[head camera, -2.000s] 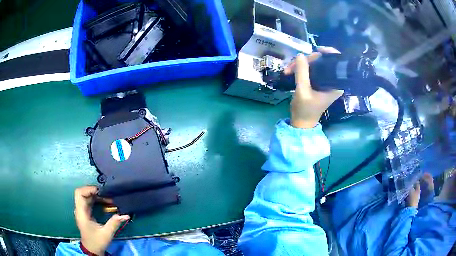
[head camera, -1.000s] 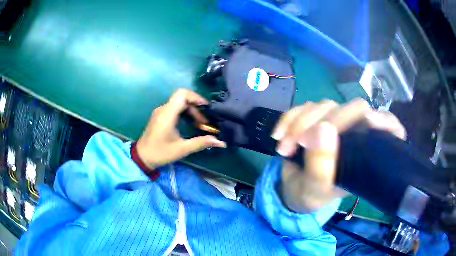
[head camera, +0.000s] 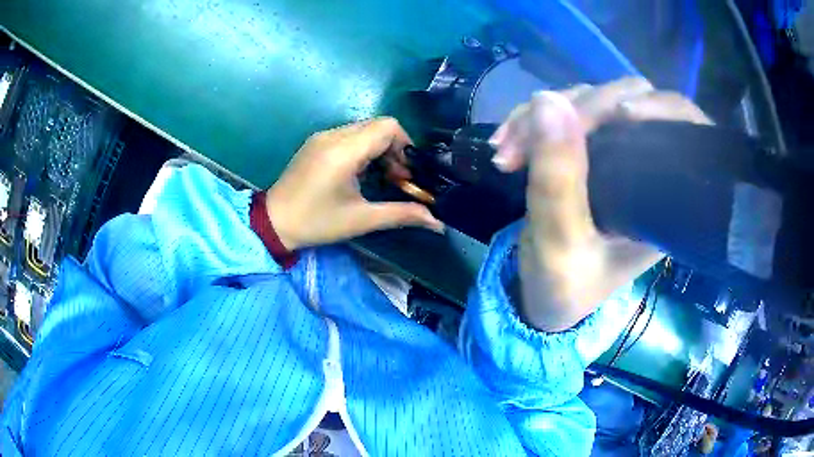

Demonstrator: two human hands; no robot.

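Observation:
My right hand (head camera: pixel 571 178) is shut around the thick black electric screwdriver (head camera: pixel 678 178), which lies across the right of the view with its front end pointing left. The blower fan unit (head camera: pixel 513 85) is on the green bench, mostly hidden behind my right hand and the screwdriver. My left hand (head camera: pixel 344 183) holds the near left edge of the unit between thumb and fingers. A coppery strip, perhaps a heat pipe (head camera: pixel 416 191), shows between them. The screwdriver's tip is hidden.
The green bench (head camera: pixel 178 62) runs diagonally. A blurred blue bin edge (head camera: pixel 607 36) is at the top right. A tray of silver-white units with wires (head camera: pixel 34 223) is at the far left. The black cable (head camera: pixel 714 406) runs at the lower right.
The screwdriver in my right hand has come from the screw feeder over to the fan unit. The view has turned; bin and feeder have shifted right. My left hand remains at the unit's edge.

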